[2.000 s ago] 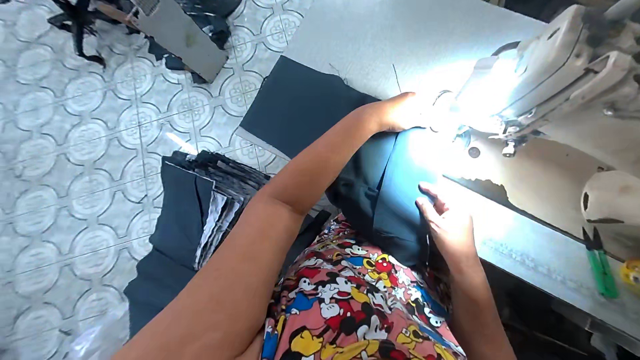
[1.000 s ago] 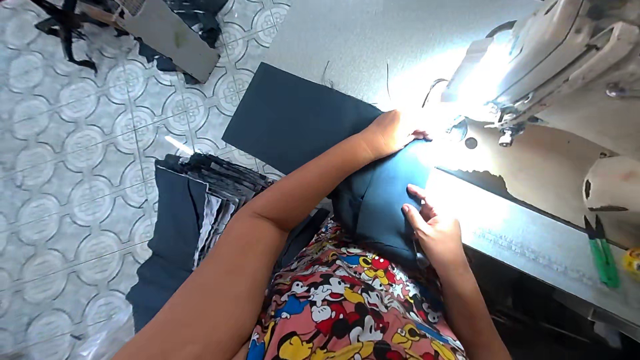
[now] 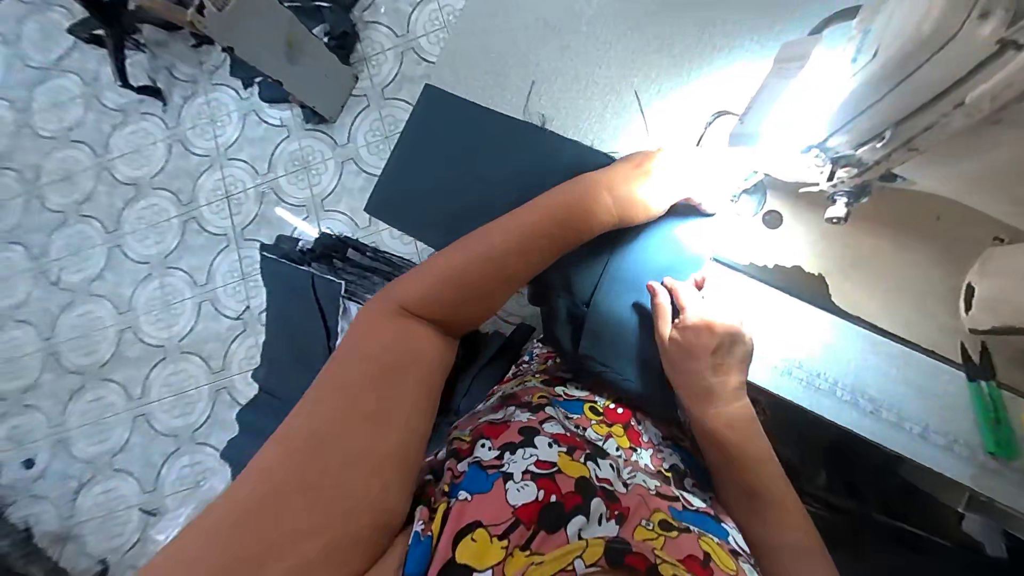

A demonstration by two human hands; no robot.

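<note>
Dark blue-grey fabric lies across the edge of a sewing machine's table, with part of it hanging toward my lap. My left hand rests on the fabric beside the needle area of the sewing machine; glare from the lamp hides its fingers in part. Nearer to me, my right hand has its thumb and fingertips on the folded fabric panel, at its right edge. Whether either hand pinches the cloth is hard to see.
Green-handled thread snips lie at the table's right. Stacked dark fabric pieces are at the left, below table height. A grey board and dark scraps are on the tiled floor at upper left. Loose threads lie on the table.
The fabric's far left end has swung up and farther over the table compared with two seconds ago. My right hand has shifted slightly along the panel; my left hand stays near the needle area.
</note>
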